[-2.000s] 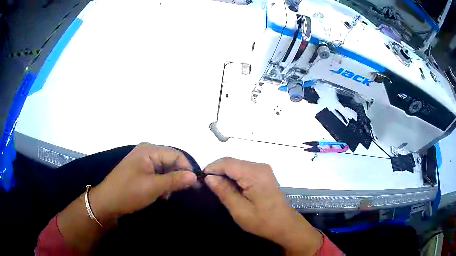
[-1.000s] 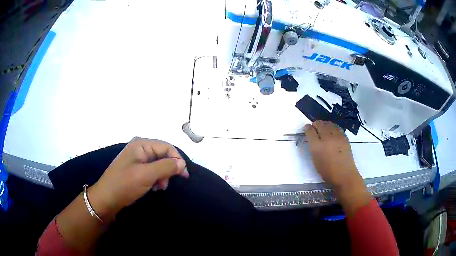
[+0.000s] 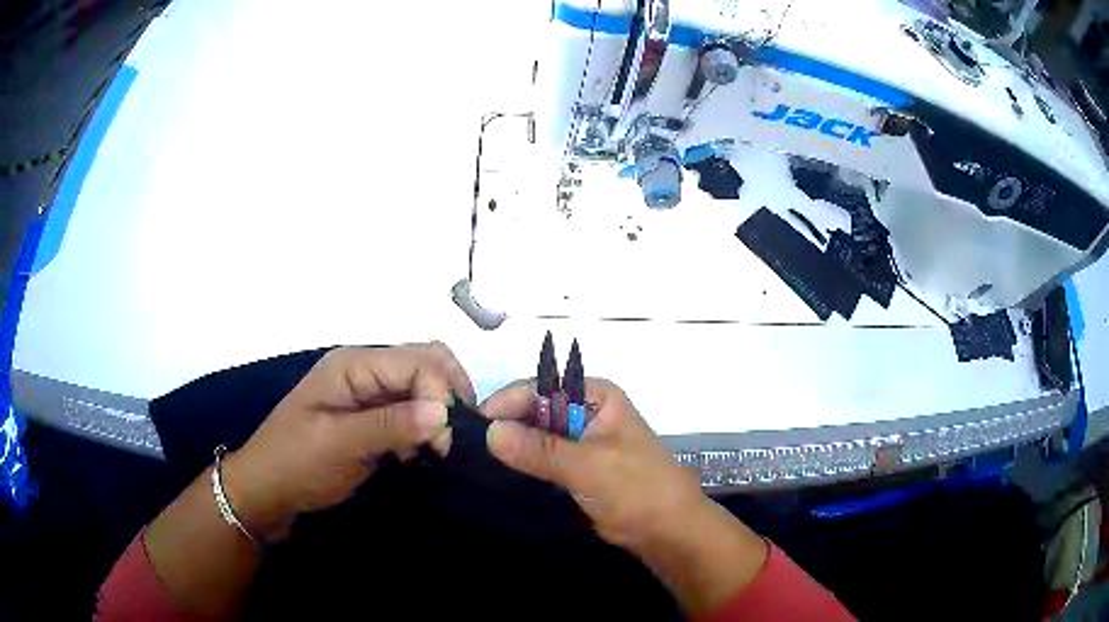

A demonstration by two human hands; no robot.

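Note:
A large black fabric (image 3: 426,535) lies over the table's front edge and hangs into the lap. My left hand (image 3: 377,407) pinches its edge between thumb and fingers. My right hand (image 3: 596,456) pinches the same edge just to the right, with a small stretch of cloth between the two hands. My right hand also holds the thread snips (image 3: 559,383), their two dark pointed tips apart and pointing up away from me, with pink and blue on the handle. The fingertips hide the exact spot on the edge.
The white sewing machine head (image 3: 839,128) with blue lettering stands at the upper right. Black cut pieces (image 3: 803,261) lie under its arm. A small black piece (image 3: 983,338) lies further right. A measuring scale (image 3: 803,462) runs along the table's front edge.
My right hand has picked up the snips from the table right of the needle area and come back to the fabric beside my left hand. My left hand stays at the cloth.

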